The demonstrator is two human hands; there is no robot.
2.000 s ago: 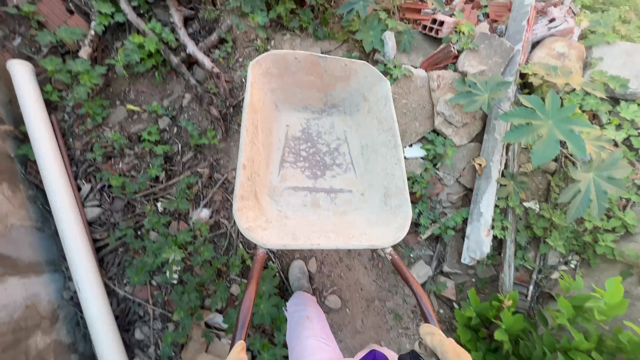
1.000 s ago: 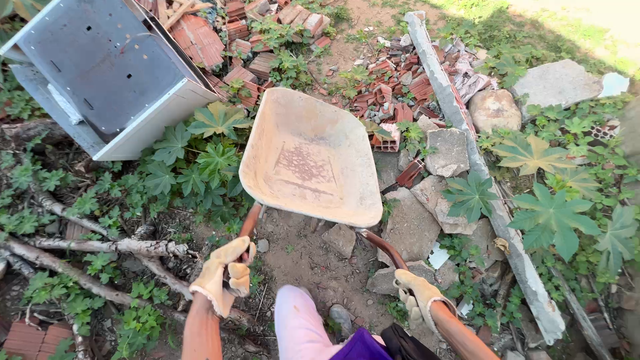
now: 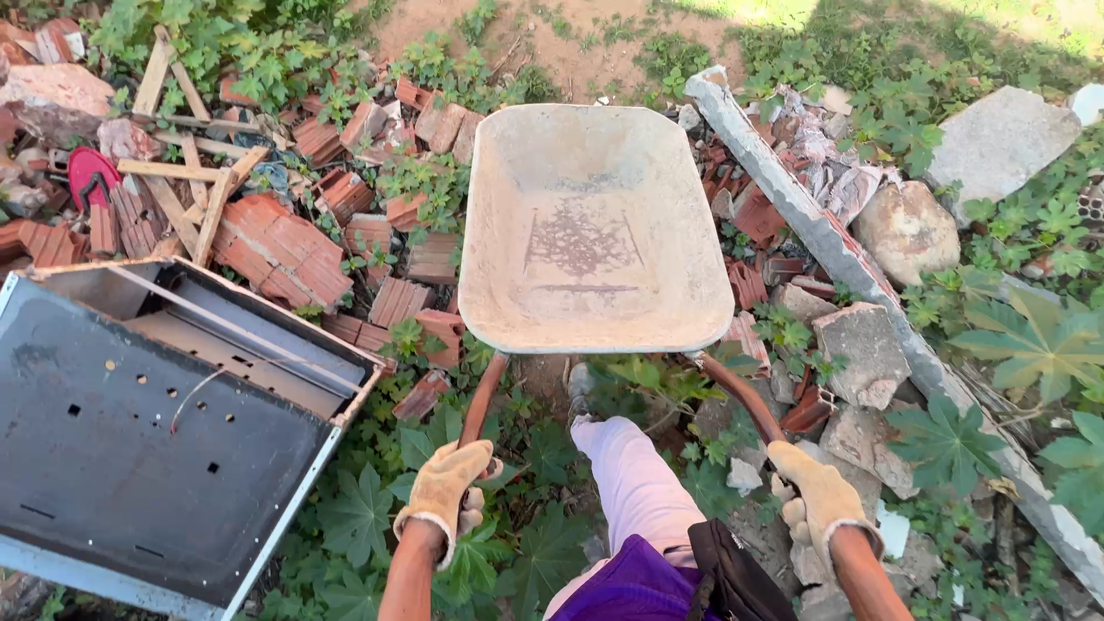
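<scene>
An empty wheelbarrow tray [image 3: 595, 233], pale with a dark worn patch on its floor, is in front of me at the centre. Two brown handles run from its near edge toward me. My left hand [image 3: 450, 490], in a tan work glove, grips the left handle [image 3: 483, 398]. The right handle [image 3: 740, 392] is held by my right hand [image 3: 818, 498], gloved the same way. My leg in light trousers [image 3: 638, 483] is between the handles. The wheel is hidden beneath the tray.
A rusty metal appliance casing [image 3: 155, 414] lies at the left. Broken hollow bricks [image 3: 280, 250] and wooden slats [image 3: 216, 207] are beyond it. A long concrete beam [image 3: 862, 285] slants along the right, with rubble chunks [image 3: 862, 354] beside it. Leafy plants [image 3: 552, 552] grow underfoot.
The wheelbarrow has moved forward over the ground with both hands on its handles. The white pipe seen at the left two seconds ago is out of view, and the casing and brick rubble have come into view.
</scene>
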